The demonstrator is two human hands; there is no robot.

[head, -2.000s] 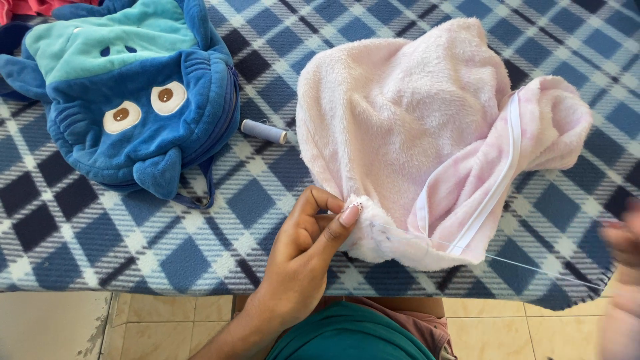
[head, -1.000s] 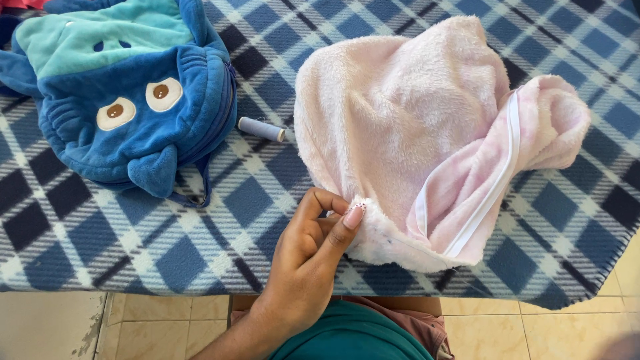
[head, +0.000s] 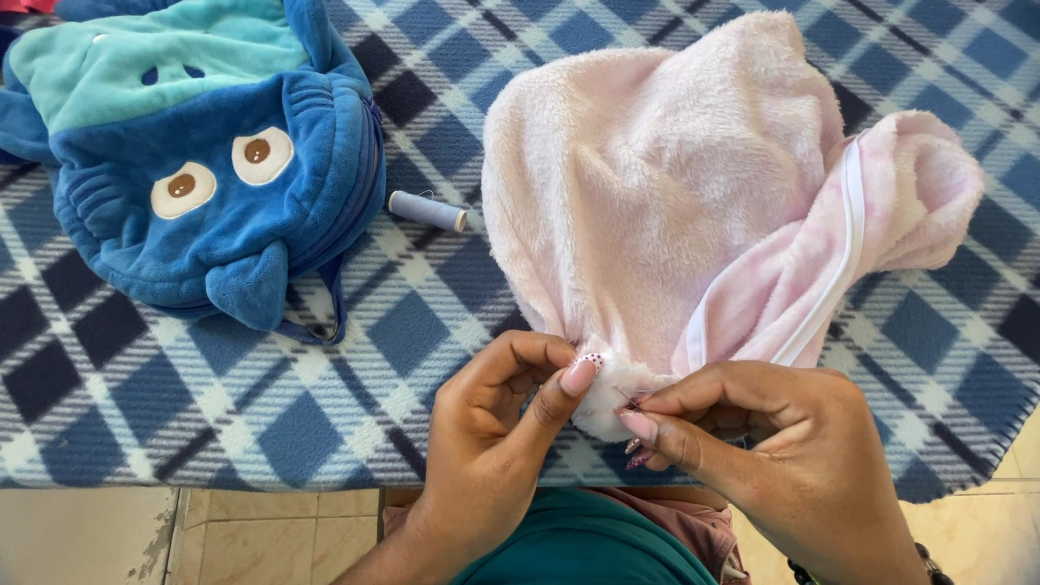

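A pale pink plush fabric piece (head: 650, 187) with white trim lies in front of me, folded over at its right. My left hand (head: 520, 406) pinches its near edge between thumb and index finger. Just to the right, my right hand (head: 731, 439) holds a thin sewing needle (head: 622, 392) between thumb and index finger, its tip at the fabric's edge. The fingers hide most of the needle. A spool of light blue thread (head: 427, 211) lies on its side, left of the fabric.
A blue plush animal-face backpack (head: 219, 179) lies at the left, with a strap loop near the spool. A plaid fleece blanket (head: 301, 422) covers the table, its stitched edge at the lower right. Tiled floor (head: 260, 528) shows below the table's near edge.
My right hand, out at the right edge with a taut thread two seconds ago, has come back to the fabric beside my left hand. The left hand keeps its pinch.
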